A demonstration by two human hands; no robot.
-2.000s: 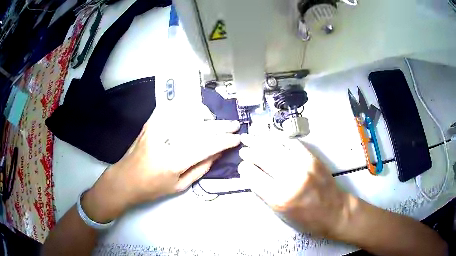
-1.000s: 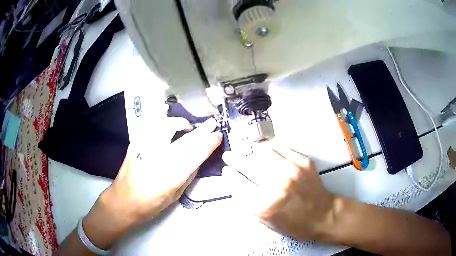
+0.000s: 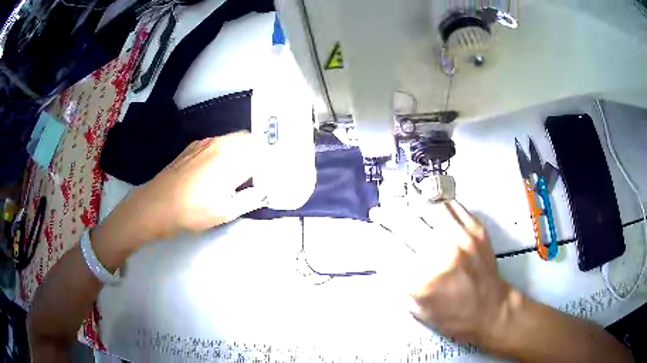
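Note:
A dark navy fabric piece (image 3: 337, 181) lies on the table at the needle area, its right edge at the presser foot (image 3: 374, 169) of the white sewing machine (image 3: 355, 57). My left hand (image 3: 202, 186) lies on the left part of the fabric, its fingertips partly hidden by the white lamp body (image 3: 282, 152); whether it grips cannot be told. My right hand (image 3: 454, 266) is right of and below the foot, its fingertips at the fabric's lower right corner, washed out by glare. Black fabric with a light stitched edge (image 3: 142, 145) lies left of the lamp.
Orange and blue snips (image 3: 539, 205) and a smartphone (image 3: 587, 191) with a white cable lie on the right. A printed board (image 3: 85, 135) holding a turquoise box (image 3: 48, 140) is at left. A round metal edge guide (image 3: 434, 150) stands right of the foot.
My left hand has moved left, away from the foot, and more of the navy fabric shows between lamp and foot. My right hand stays near the fabric corner. The camera view has shifted.

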